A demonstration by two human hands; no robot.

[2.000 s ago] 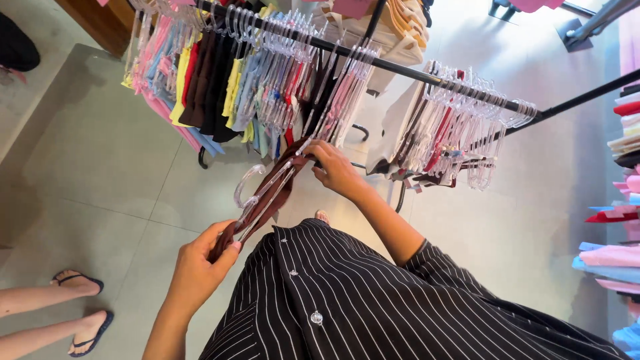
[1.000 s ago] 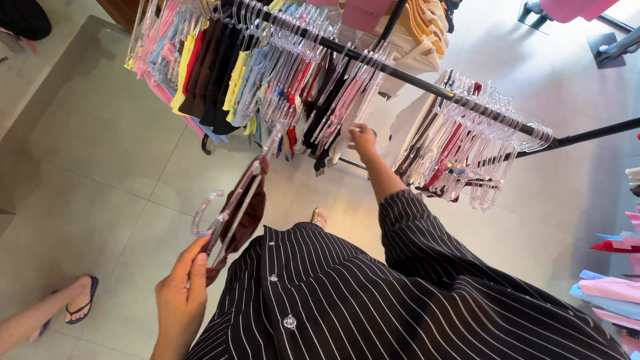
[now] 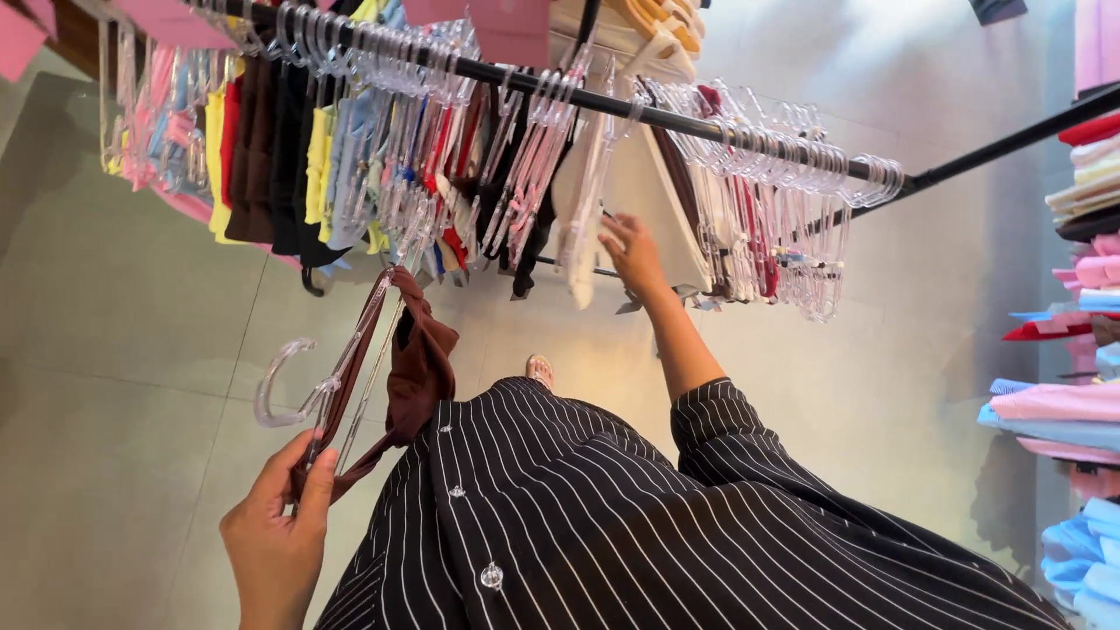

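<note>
My left hand point(image 3: 284, 516) grips one end of a clear plastic hanger point(image 3: 317, 398) that carries a brown garment point(image 3: 422, 359); the hook points left. My right hand point(image 3: 634, 254) is raised at the rack, its fingers spread beside a white garment point(image 3: 581, 254) on a clear hanger. Whether the fingertips touch it I cannot tell. Pink garments point(image 3: 528, 197) on clear hangers hang just left of the white one. More clear hangers with white and red garments point(image 3: 744, 227) hang to the right of my right hand.
A black metal rail point(image 3: 665, 118) crosses the top, holding many hangers. Yellow, brown, black and blue garments point(image 3: 347, 162) hang at its left. Pink cards point(image 3: 499, 31) hang over the rail. Folded clothes point(image 3: 1063, 407) are stacked along the right edge. Beige garments on hangers hang behind the rail.
My right hand has left the brown garment, which both hands held two seconds ago, and moved right along the rack. My left hand still holds it. Another person's feet at the left have gone from view.
</note>
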